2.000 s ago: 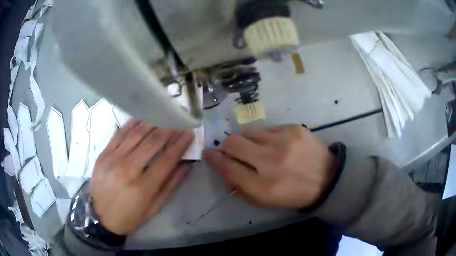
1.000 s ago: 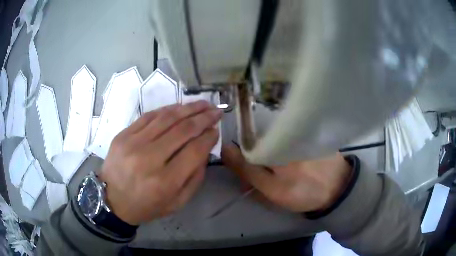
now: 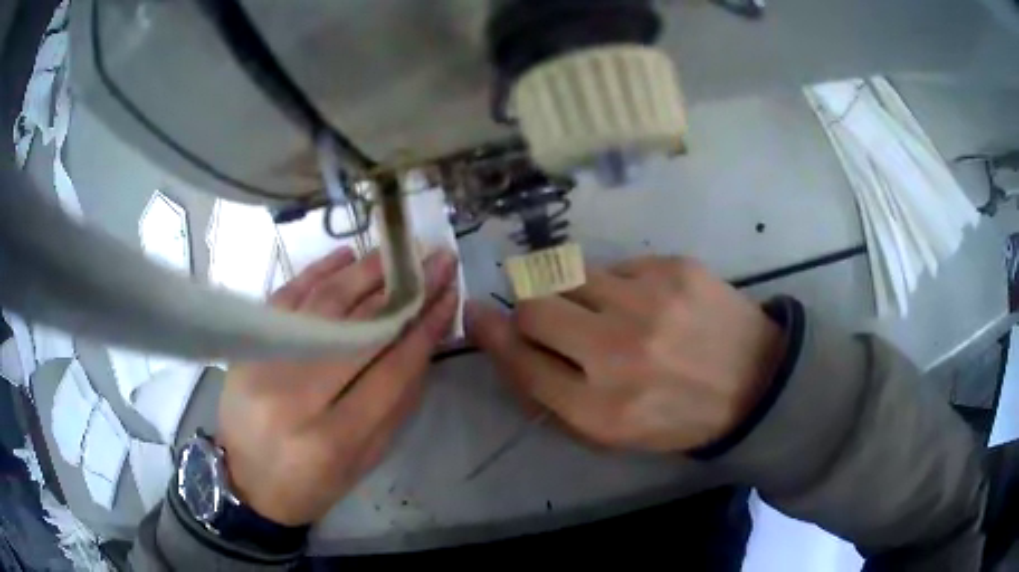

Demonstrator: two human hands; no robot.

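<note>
A white fabric piece (image 3: 444,226) lies under the needle area of the sewing machine, its right edge straight. My left hand (image 3: 341,363) lies over it, fingers nearly flat and pressing it down, hiding much of it. My right hand (image 3: 631,358) is just right of the piece, below the small cream ribbed knob (image 3: 545,272), fingers curled. A thin silver spike, likely an awl (image 3: 497,453), projects from under my right hand towards the lower left. Its handle is hidden. The needle tip and presser foot are unclear behind the pale curved guard (image 3: 405,251).
White pointed pieces (image 3: 165,232) lie at the left, partly behind a blurred pale machine part. Curling white trimmings are at the far left edge. A fanned bundle of white strips (image 3: 894,184) lies at the right. The machine head and a large cream knob (image 3: 601,106) hang above my hands.
The view has swung, so the machine head and knobs sit differently and the small knob shows again. My left hand stays on the white piece and my right hand stays beside it.
</note>
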